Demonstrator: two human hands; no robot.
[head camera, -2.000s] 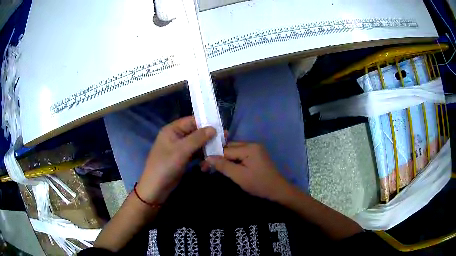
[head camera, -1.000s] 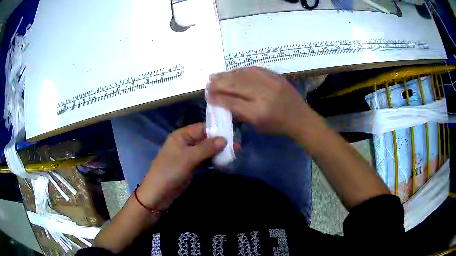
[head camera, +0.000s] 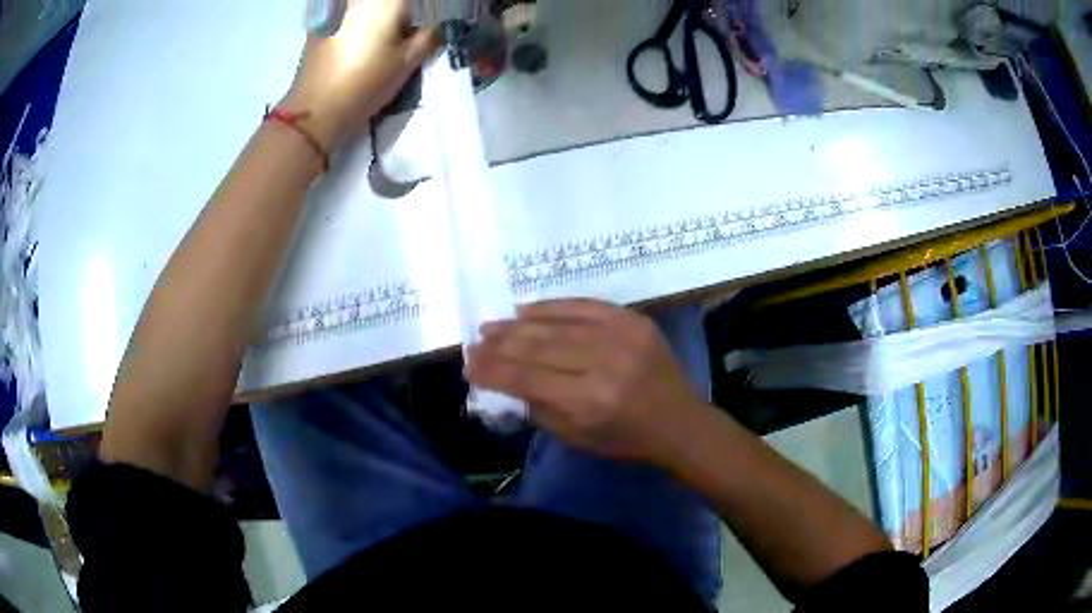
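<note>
A white fabric strip runs from the presser foot area at the top, across the table, and over its front edge. My right hand holds the strip near its lower end at the table edge. My left hand is at the top edge of the picture, left of the presser foot; its fingertips are partly cut off and blurred, so I cannot tell whether it holds the strip.
Black-handled scissors lie on the machine bed, with a purple thread bundle and a slim white stick to their right. A printed ruler runs along the white table. A yellow rack stands at the right.
My left hand has moved from the strip's lower end over my lap up to the machine. My right hand remains on the strip. More of the machine bed and the scissors now show.
</note>
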